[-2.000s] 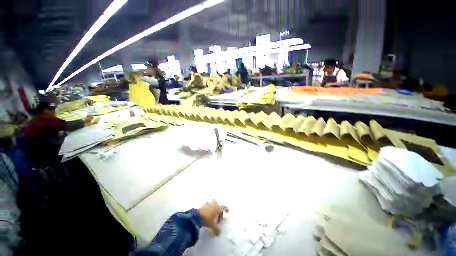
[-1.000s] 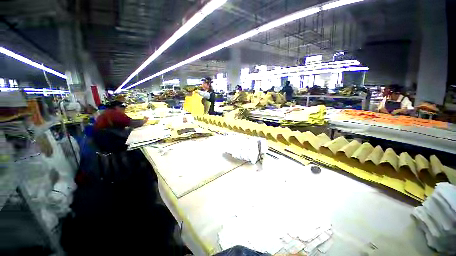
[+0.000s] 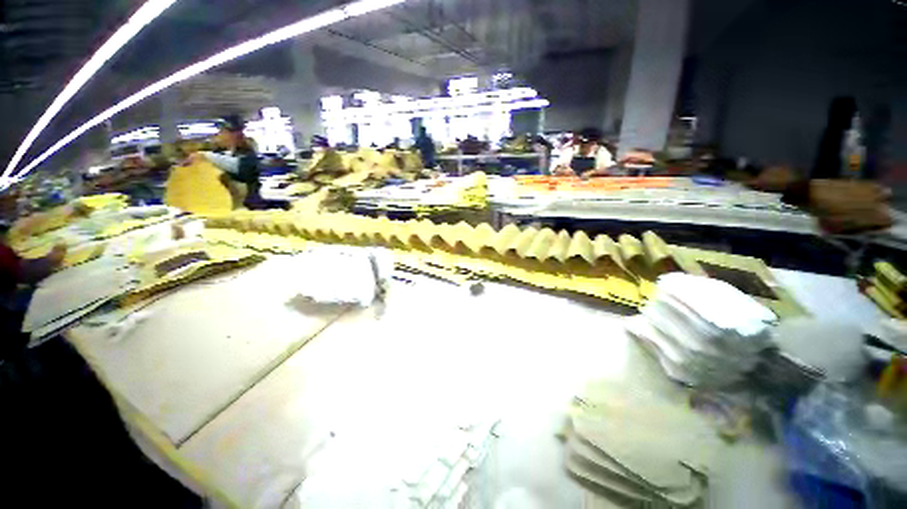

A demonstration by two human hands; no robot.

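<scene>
Neither of my hands is in view. Nearest in front of me, a fanned stack of white panels (image 3: 438, 472) lies at the table's near edge, with stepped edges and washed out by glare. A small pile of cream cut panels (image 3: 636, 442) lies to its right, overlapping and blurred. A tall stack of white pieces (image 3: 706, 323) with many uneven layers stands behind the cream panels. A white bundle (image 3: 341, 277) lies farther back, left of centre.
Yellow pieces with a tan pleated row (image 3: 477, 244) run along the far edge. A small dark object (image 3: 476, 289) lies before them. A clear plastic bag (image 3: 830, 437) with something blue is at the right. A person (image 3: 239, 164) holds a yellow piece at far left.
The view swung left and then back right. My sleeved arm and hand, seen at the panels two seconds ago, have left the picture. The cream panels and plastic bag now show.
</scene>
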